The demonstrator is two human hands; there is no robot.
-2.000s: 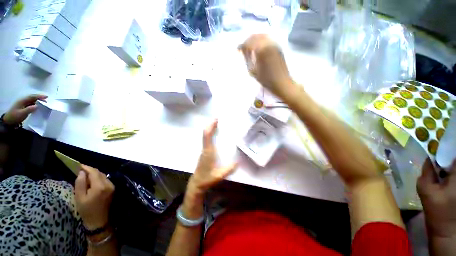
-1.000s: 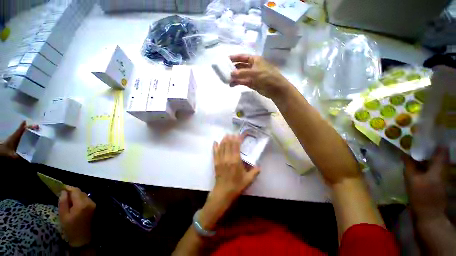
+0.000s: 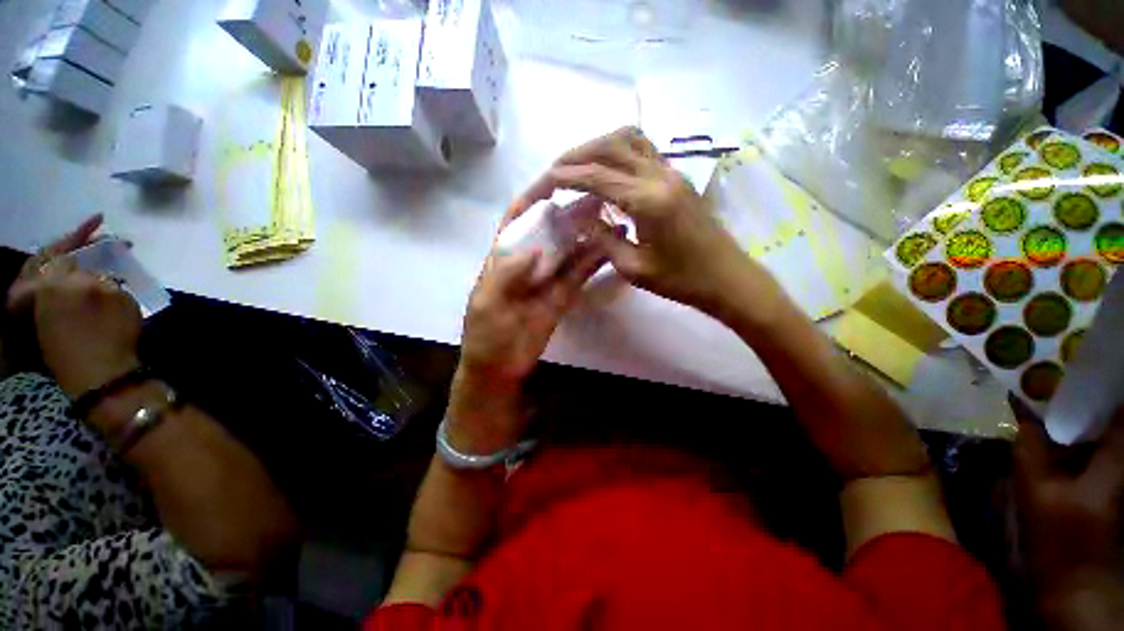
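My left hand [image 3: 508,302] holds a small white object [image 3: 533,234], likely the box base, raised over the table's front edge. My right hand [image 3: 647,203] is curled around the same object from the right, its fingers bent over the opening. The fingers hide most of the object and whatever is inside it. Both hands are close together and slightly blurred.
White boxes [image 3: 376,93] stand at the back left beside a yellow strip stack [image 3: 268,185]. A person at left holds a white box piece [image 3: 130,274]. A sheet of gold round stickers [image 3: 1005,247] is held at right. Clear plastic bags [image 3: 931,74] lie at the back right.
My left hand has lifted the open box from the table. My right hand has come down from the back to meet it. The view has shifted, and the person at left now handles a box piece.
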